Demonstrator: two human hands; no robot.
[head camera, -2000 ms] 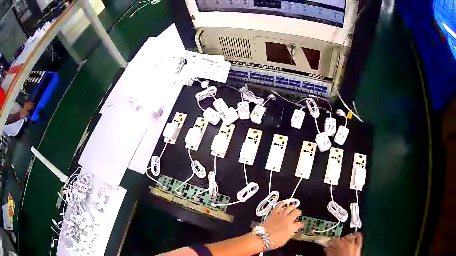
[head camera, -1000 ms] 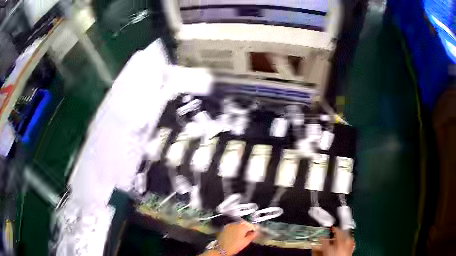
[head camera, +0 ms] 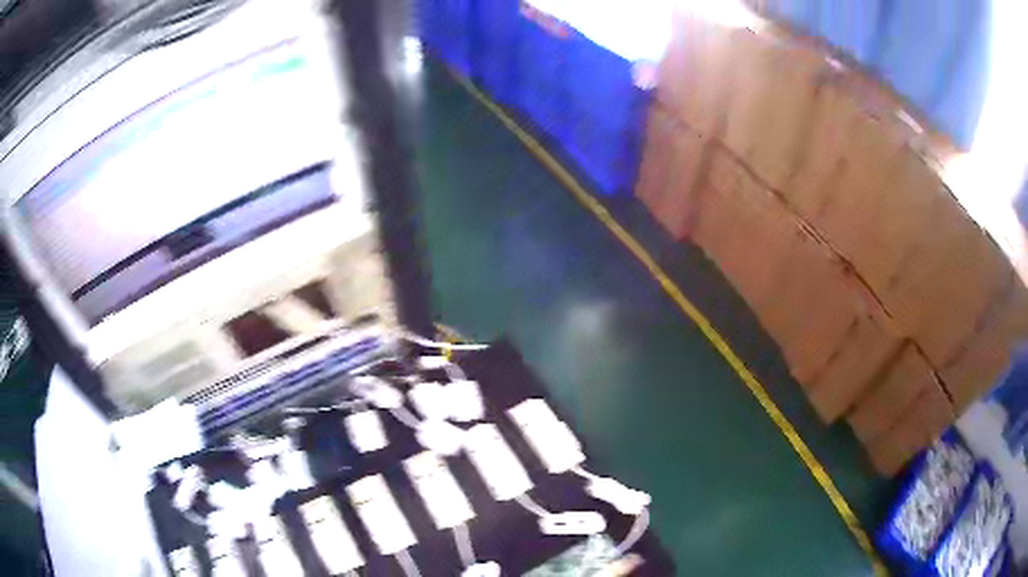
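Note:
The black test board [head camera: 488, 543] lies at the lower left, tilted and blurred. A row of white adapters [head camera: 384, 514] sits in its sockets, with coiled white cords [head camera: 573, 523] below the right-hand ones. A bit of the green connection board [head camera: 577, 559] shows at the bottom edge. More white adapters [head camera: 366, 431] cluster behind the row. A blurred skin-toned sliver, apparently my right hand [head camera: 623, 566], is cut off by the bottom edge beside the green board; its grip is hidden. My left hand is out of the picture.
The beige cabinet [head camera: 164, 366] and monitor [head camera: 186, 180] stand behind the board. White paper [head camera: 85, 485] lies at left. Green floor [head camera: 597, 372] with a yellow line runs along the right. Brown cartons [head camera: 823, 214], a blue surface [head camera: 564, 101] and blue trays [head camera: 933, 507] stand beyond.
The view has swung right, so the station has shifted left and down and the cartons and trays have appeared. My left hand has left the picture; only the apparent right-hand sliver remains.

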